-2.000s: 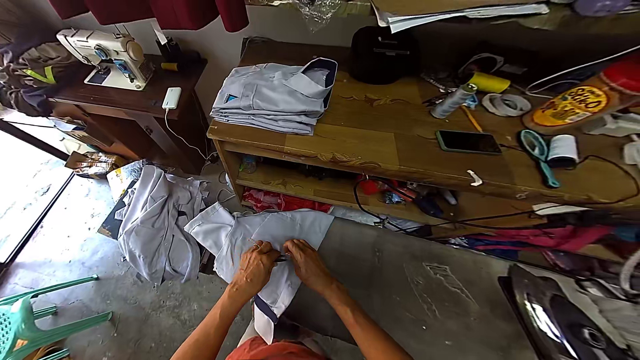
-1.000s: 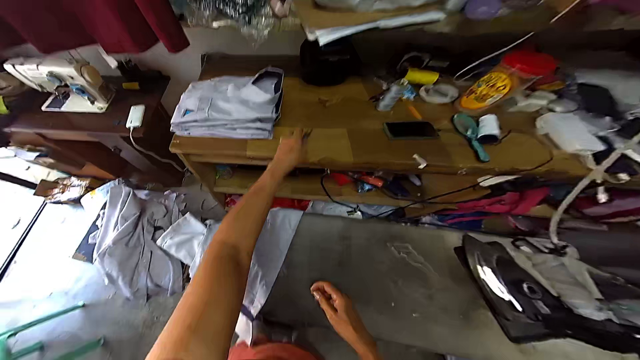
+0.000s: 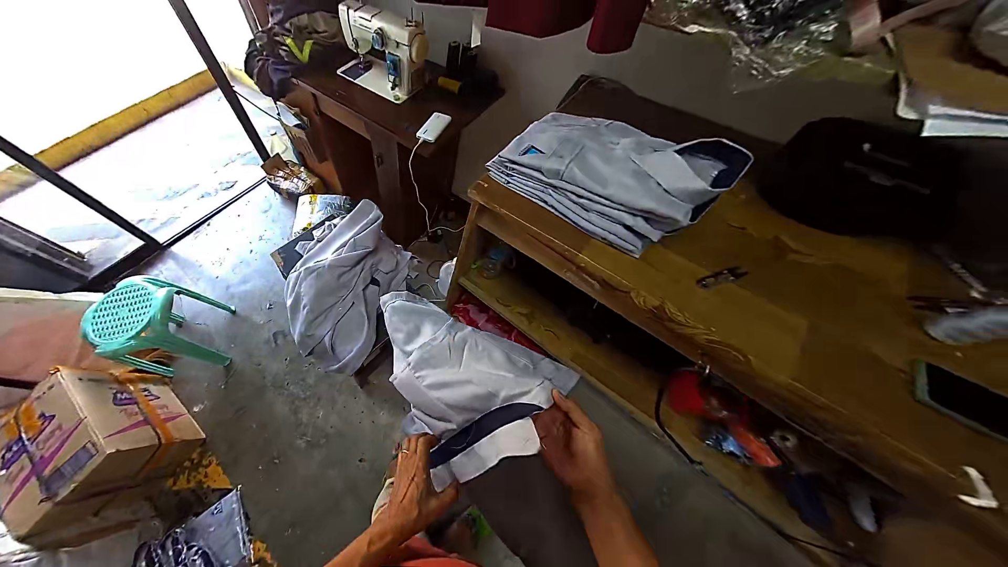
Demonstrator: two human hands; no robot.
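A light grey garment (image 3: pixel 465 370) with a navy band lies over the near end of a dark work surface, and both hands grip its near edge. My left hand (image 3: pixel 417 480) pinches the left end of the navy band. My right hand (image 3: pixel 571 441) holds the edge at the band's right end, fingers on top. Up on the wooden shelf unit, a small dark metal tool (image 3: pixel 721 276), perhaps thread snips, lies beside a stack of folded light grey shirts (image 3: pixel 598 173). Another pile of light grey cloth (image 3: pixel 339 283) rests left of the held garment.
A sewing machine (image 3: pixel 386 47) and a white power bank (image 3: pixel 434 127) with a cable stand on a dark table. A green plastic stool (image 3: pixel 142 319) and a taped cardboard box (image 3: pixel 102 433) are at the left. A black cap (image 3: pixel 850 177) and a phone (image 3: pixel 961 398) lie on the shelf top.
My left hand was at the shelf top a second ago and is now on the garment. My right hand, empty then, now holds the garment's edge. The view has swung left.
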